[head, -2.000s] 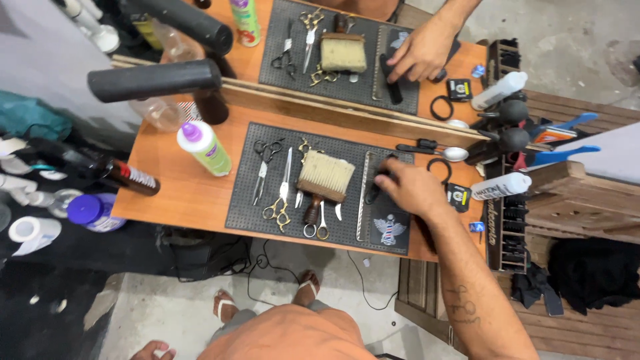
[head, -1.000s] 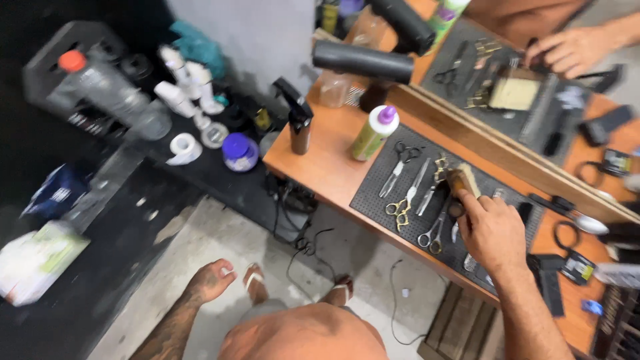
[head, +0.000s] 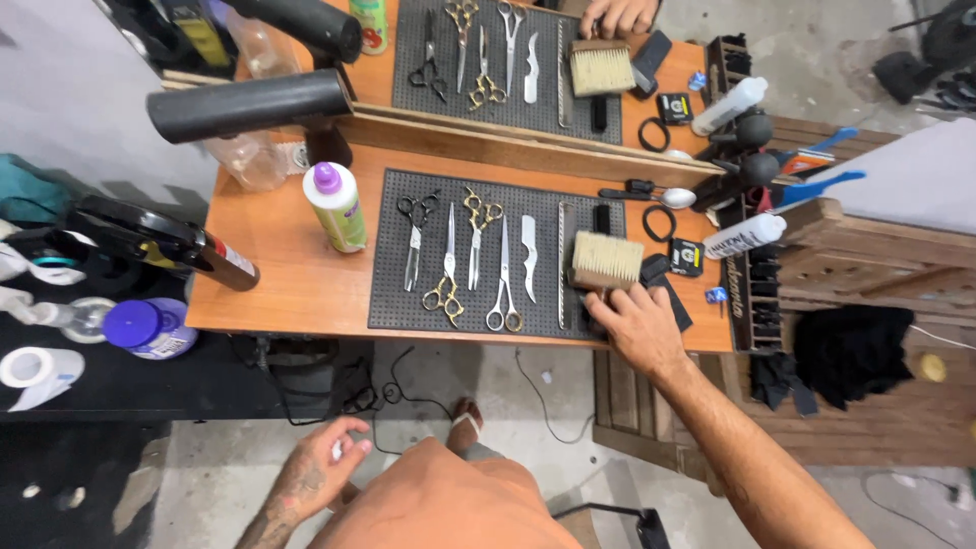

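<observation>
My right hand (head: 637, 324) is at the wooden handle end of a light-bristled brush (head: 607, 261), fingers curled against it, at the right part of a black rubber mat (head: 396, 305). Left of the brush lie a metal comb (head: 564, 267), a white-handled razor (head: 528, 255), silver scissors (head: 504, 282), gold-handled scissors (head: 450, 267), gold-handled thinning scissors (head: 476, 236) and black-handled scissors (head: 414, 240). My left hand (head: 328, 461) hangs over the floor below the table edge, fingers curled around a small white thing that I cannot identify.
A mirror stands along the back of the wooden table (head: 282, 282). On the table are a purple-capped bottle (head: 335, 210), a dark spray bottle (head: 221, 255), a black ring (head: 659, 223) and a white bottle (head: 743, 236). A purple-lidded jar (head: 149, 328) is on the left.
The brush, earlier among the scissors, now lies at the mat's right, with my right hand at it. The scissors now lie spread in a row. The view swung left and back.
</observation>
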